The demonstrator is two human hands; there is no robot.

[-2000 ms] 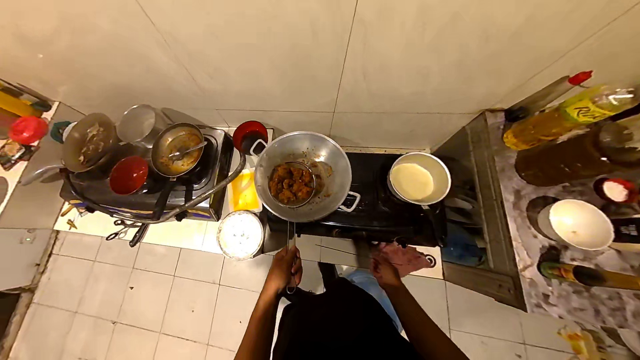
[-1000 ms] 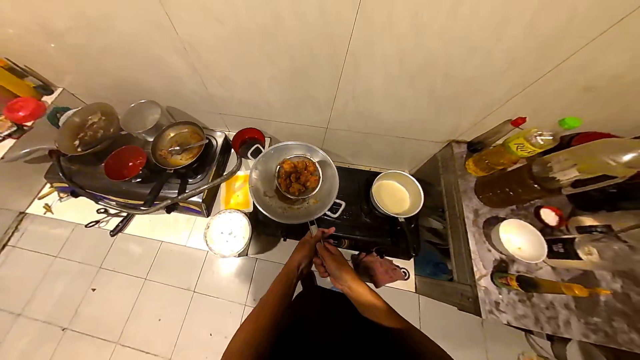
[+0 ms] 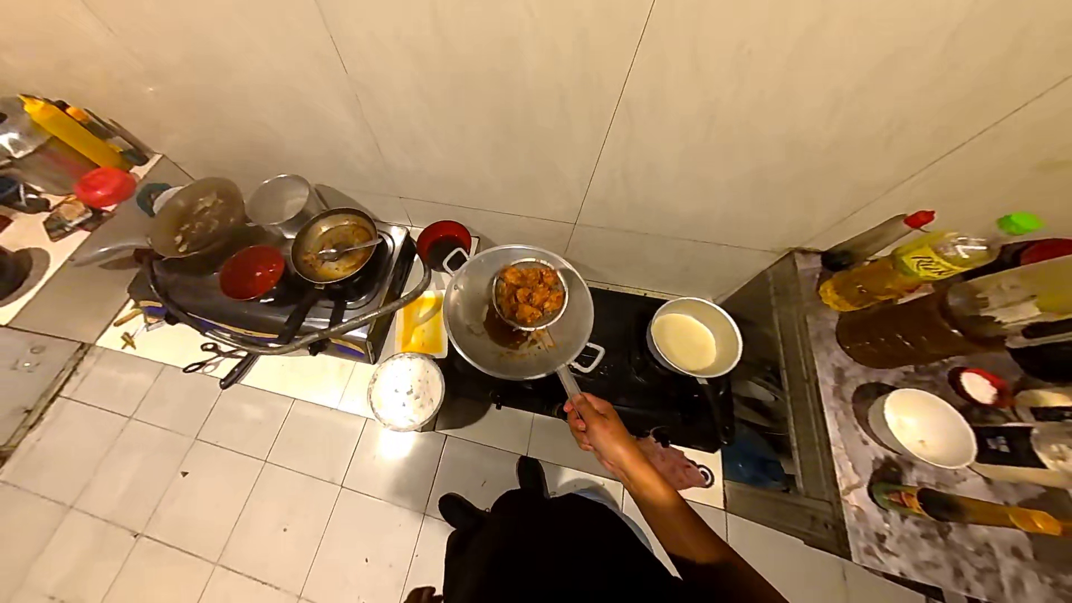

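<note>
My right hand [image 3: 596, 427] is closed around a metal handle at the near edge of a wide metal pan [image 3: 469, 322]. A round strainer or ladle bowl [image 3: 565, 303] rests in or just over the pan, filled with browned, sauce-coated food pieces [image 3: 528, 293]. Whether the gripped handle belongs to the bowl or the pan is not clear. Dark sauce lies below the pieces. At the bottom edge, only a bit of my left hand [image 3: 423, 595] shows, low beside my body; its fingers are mostly hidden.
A pot of pale liquid [image 3: 685, 339] stands right on the black stove [image 3: 620, 322]. Left are a white-filled bowl [image 3: 406, 392], yellow tray [image 3: 421, 327], scissors [image 3: 213, 356] and a second stove [image 3: 394, 293] with pans. Bottles [image 3: 909, 268] and a white bowl [image 3: 930, 427] crowd the right counter.
Two seconds ago my left hand held the handle; one second ago both hands were together at it. Now my right hand alone grips it, and my left has dropped to the bottom edge.
</note>
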